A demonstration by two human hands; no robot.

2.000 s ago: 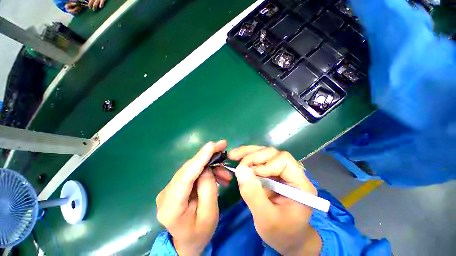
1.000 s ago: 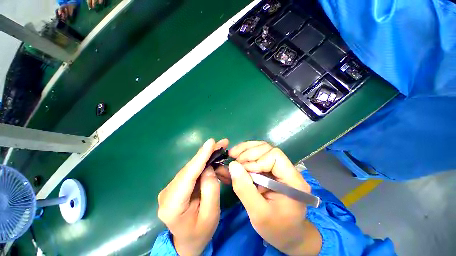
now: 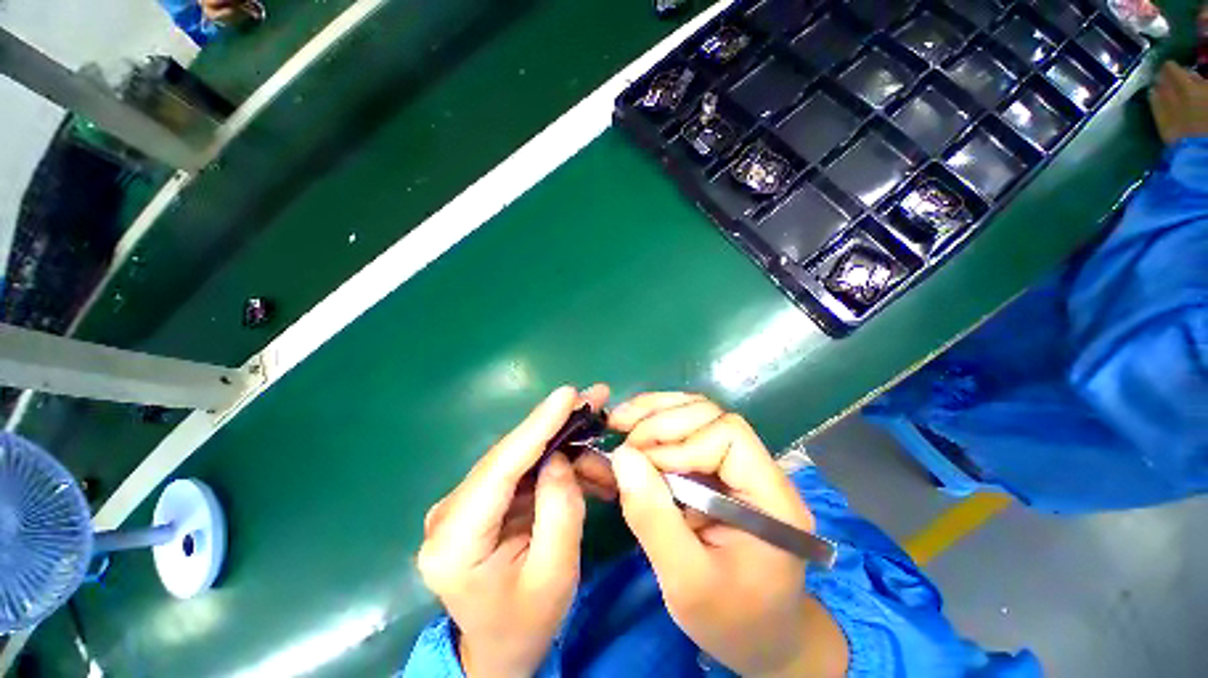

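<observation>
My left hand point(image 3: 510, 536) holds a small black electronic unit point(image 3: 578, 431) between thumb and fingertips above the green bench. My right hand point(image 3: 722, 530) holds silver tweezers point(image 3: 749, 517) like a pen, with the tips at the unit. The fingers partly hide the unit and the tweezer tips, so what the tips touch cannot be told.
A black blister tray point(image 3: 808, 186) with units in some pockets lies at upper right. A person in a blue smock point(image 3: 1139, 344) is at right. A white rail point(image 3: 437, 225) borders the dark green conveyor point(image 3: 331, 172), which carries a loose unit point(image 3: 257, 311). A pale blue fan point(image 3: 37, 530) is at left.
The person at right has moved back to the right, uncovering more of the tray. The loose unit on the conveyor has shifted down and left. My hands stay nearly in place, still holding unit and tweezers.
</observation>
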